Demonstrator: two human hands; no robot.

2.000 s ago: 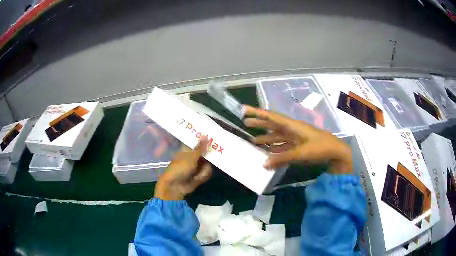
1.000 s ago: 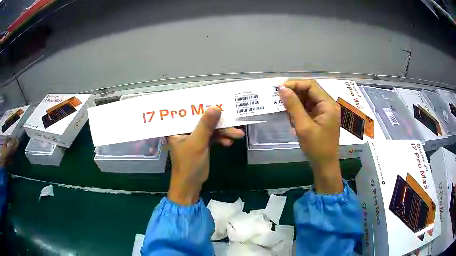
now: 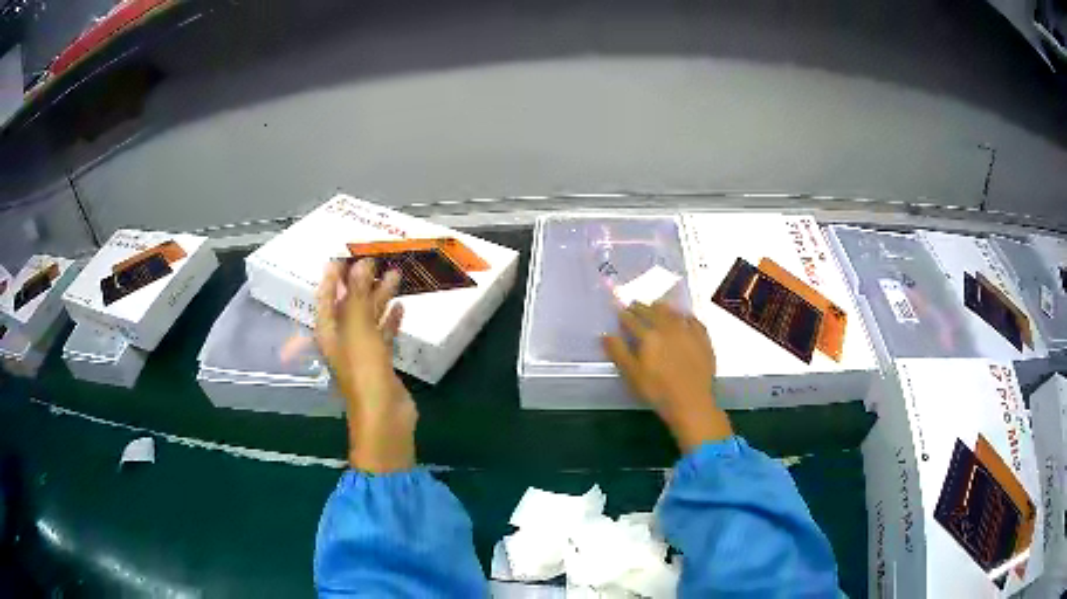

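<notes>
A white outer box point(image 3: 307, 255) with an orange and black device picture lies tilted on an inner box with a frosted cover point(image 3: 248, 342), left of centre. My left hand point(image 3: 360, 334) is over the outer box's near side, fingers spread; whether it presses on the box cannot be told. My right hand point(image 3: 665, 360) rests over the clear cover of another inner box point(image 3: 565, 281), its fingertips at a small white piece point(image 3: 647, 286). Whether the fingers grip the piece cannot be told.
An outer box point(image 3: 782, 298) lies right of the inner box. More boxes stand at right point(image 3: 977, 491) and lie at far left point(image 3: 143, 281). Backing scraps point(image 3: 585, 541) are heaped in front, with one scrap point(image 3: 138, 451) at left. A grey wall point(image 3: 527, 129) rises behind.
The outer box has gone from both hands onto the left inner box, its picture now facing up. My right hand has moved down to the white piece on the middle inner box.
</notes>
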